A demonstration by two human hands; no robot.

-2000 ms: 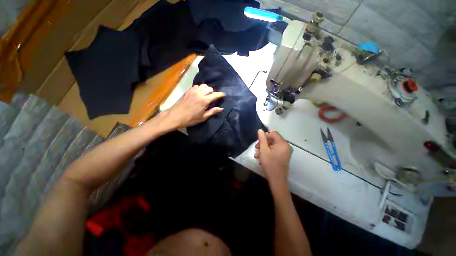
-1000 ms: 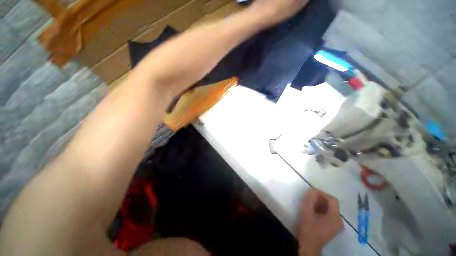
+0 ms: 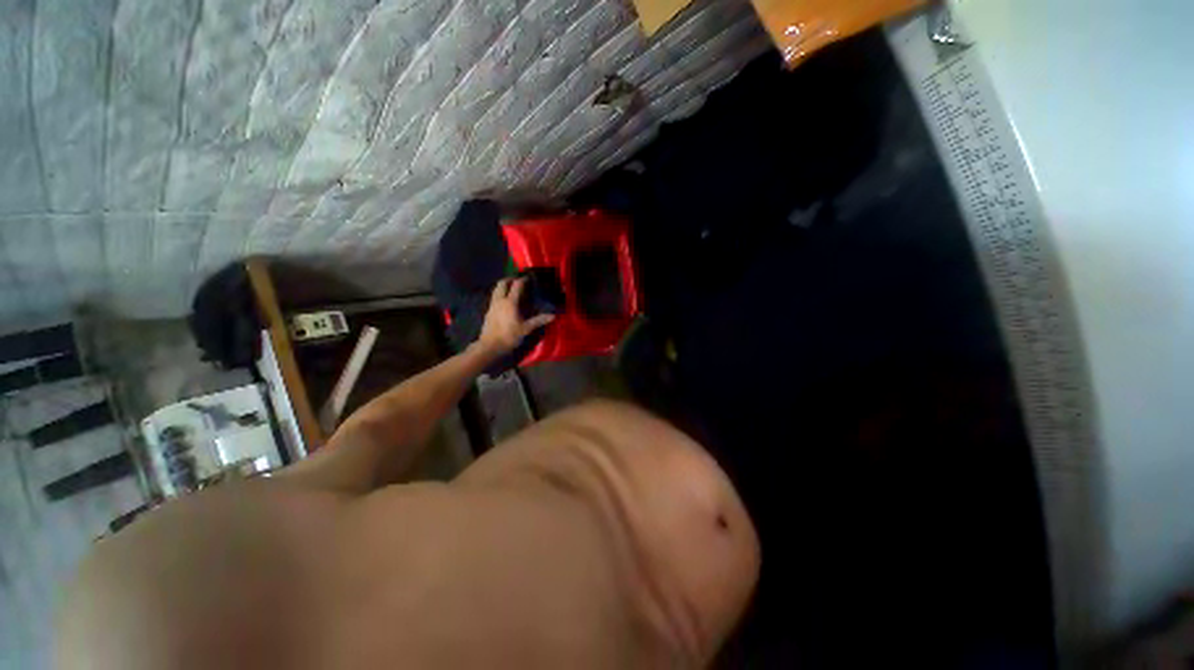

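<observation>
My left hand (image 3: 504,318) is small in the middle of the view, with its fingers closed around the edge of a small dark cloth piece (image 3: 541,292) over the red plastic stool (image 3: 622,282). More dark cloth (image 3: 471,262) hangs on the stool's left side. How much cloth the fingers hold is hard to see. At the lower right edge there is a dim, blurred patch that may be my right hand; its fingers cannot be made out.
The white machine table (image 3: 1113,170) is at right, with a ruler strip (image 3: 1002,223) along its edge. Brown cardboard with orange tape (image 3: 838,24) is at the top. A wooden-edged shelf (image 3: 288,353) and a white machine-like object (image 3: 210,432) stand at left by the padded wall (image 3: 327,118).
The view has swung left and down from the sewing machine to the stool. My left hand has left the dark pieces beyond the table and is now at the stool.
</observation>
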